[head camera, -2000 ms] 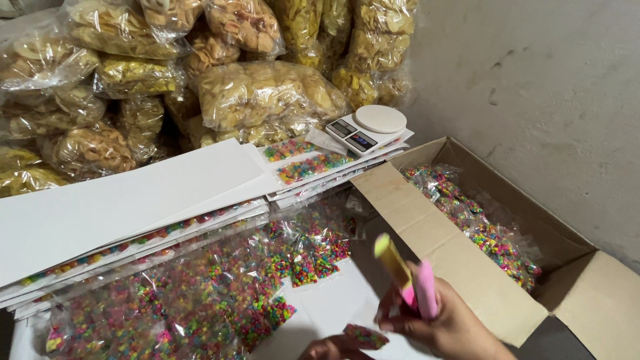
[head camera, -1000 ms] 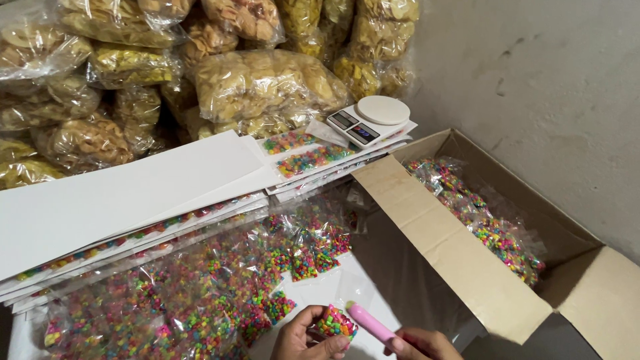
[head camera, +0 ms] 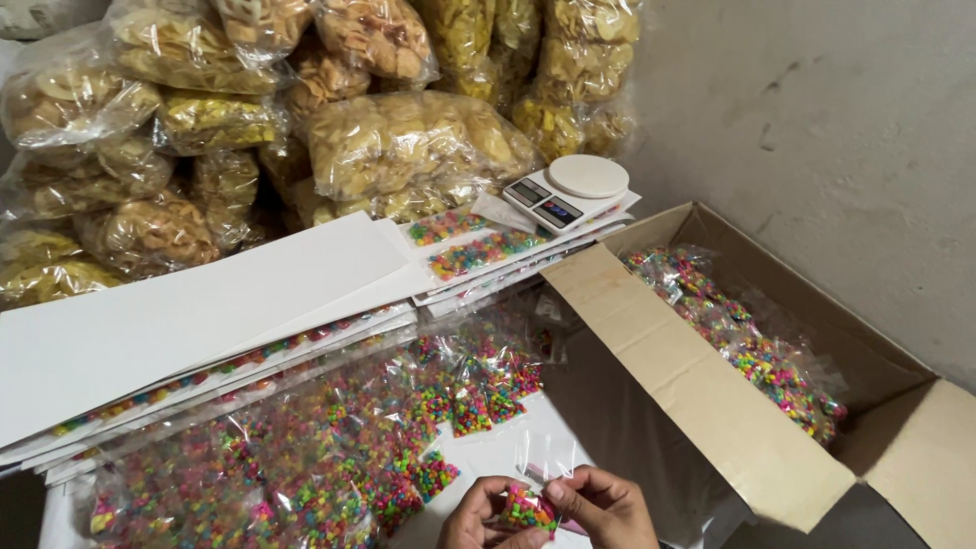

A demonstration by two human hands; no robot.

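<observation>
A small clear plastic bag of colorful candy-like pieces [head camera: 528, 509] is pinched between both hands at the bottom centre. My left hand [head camera: 484, 518] holds its lower left side. The fingers of my right hand [head camera: 598, 507] grip its upper right edge, and the clear, empty top of the bag stands up above them. Something pink shows partly behind and under the right hand; most of it is hidden. Many similar filled bags [head camera: 305, 450] lie spread over the white surface to the left, the closest ones just beyond my left hand.
An open cardboard box [head camera: 701, 381] with more filled bags stands at right by the wall. White boards [head camera: 206, 305] are stacked behind the bags, with a white digital kitchen scale [head camera: 568, 192] at their right end. Large clear bags of chips [head camera: 419, 141] are piled at the back.
The pink tool-like object, upright in my right hand at first and then tilted by the small bag, is now mostly hidden. My right hand has come onto the bag's upper edge.
</observation>
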